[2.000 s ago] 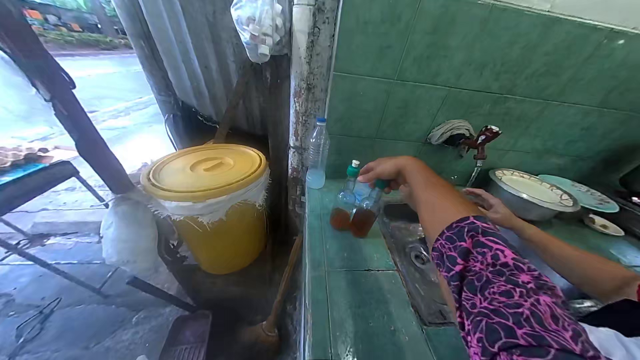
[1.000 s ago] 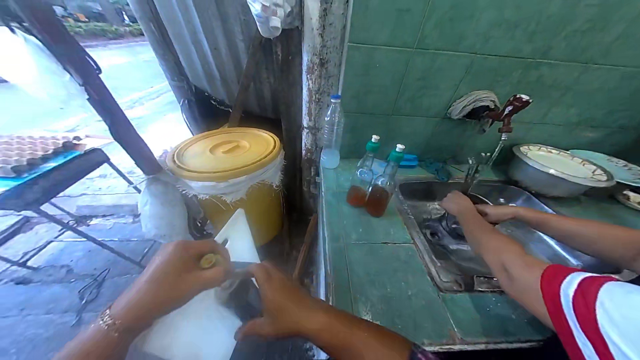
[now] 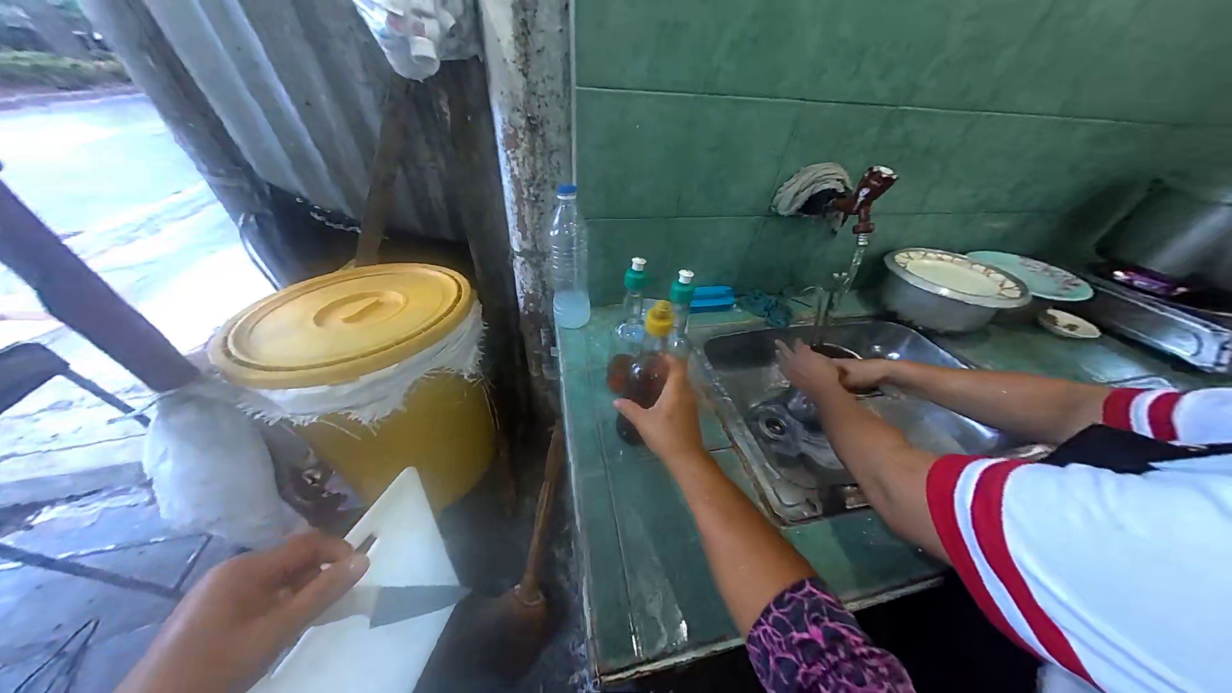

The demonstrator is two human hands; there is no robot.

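My left hand [image 3: 279,587] grips a flat white board [image 3: 409,539] by its edge at the lower left. A grey wedge-shaped patch crosses the board; I cannot tell what it is. My right hand [image 3: 664,409], below a purple-and-black patterned sleeve, is around a bottle of dark liquid with a yellow cap [image 3: 659,318], on the green tiled counter [image 3: 630,568]. Against it stand two clear bottles with green caps [image 3: 635,279] [image 3: 682,289], holding reddish-brown liquid. A clear plastic bottle with a blue cap [image 3: 570,250] stands behind, by the post.
Another person's hands [image 3: 833,371] are in the steel sink [image 3: 751,385] under a running faucet [image 3: 866,202]. Bowls and plates [image 3: 953,279] stand right of it. A yellow lidded bucket [image 3: 404,423], a white sack [image 3: 212,462] and a broom [image 3: 539,539] are at left.
My right hand has moved from the lower left, beside my left hand, to the bottles on the counter. A yellow-capped bottle now stands there. My left hand still holds the white board.
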